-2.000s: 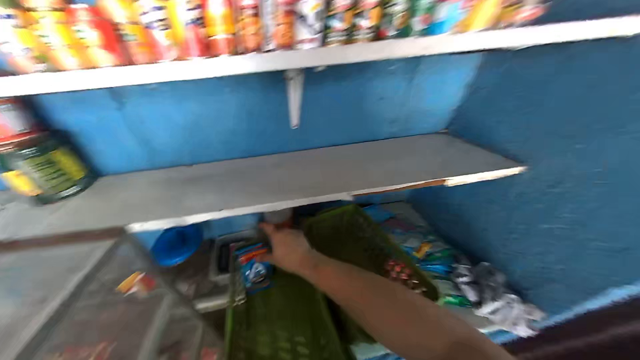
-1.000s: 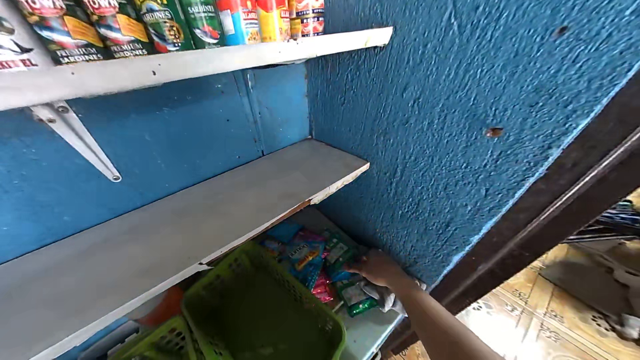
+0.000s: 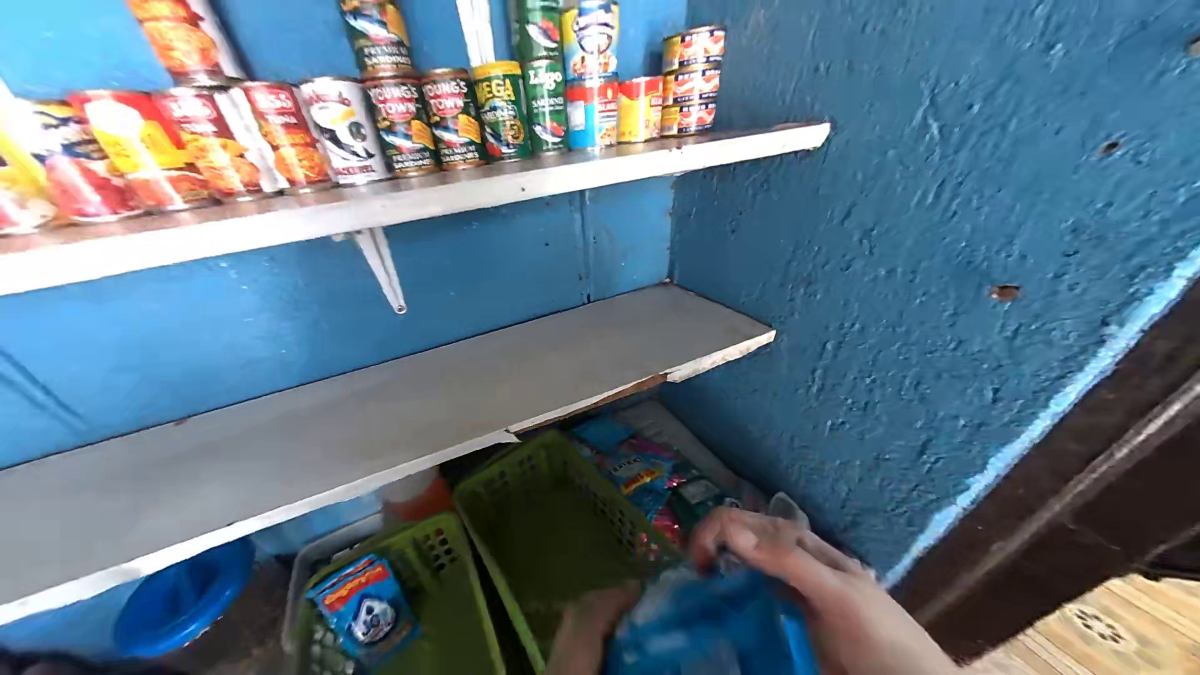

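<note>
Low at the centre right, my right hand (image 3: 783,558) holds a blurred blue plastic packet (image 3: 717,623). My left hand (image 3: 595,623) touches the packet's left side, its fingers partly cut off by the frame's lower edge. Just left of the hands lies a green plastic basket (image 3: 534,525). A second green basket (image 3: 441,600) beside it holds a blue and red sachet pack (image 3: 366,609). Behind my hands, colourful sachets (image 3: 647,469) lie near the wall.
A grey shelf board (image 3: 450,375) with a chipped front edge overhangs the baskets. Sardine and other food cans (image 3: 398,122) line the upper shelf (image 3: 525,183). A blue plastic basin (image 3: 183,600) is at lower left. The rough blue wall (image 3: 844,309) bounds the right side.
My right hand was among the sachets by the wall and is now lower, holding a blue packet. My left hand has come into view. The view has swung back left.
</note>
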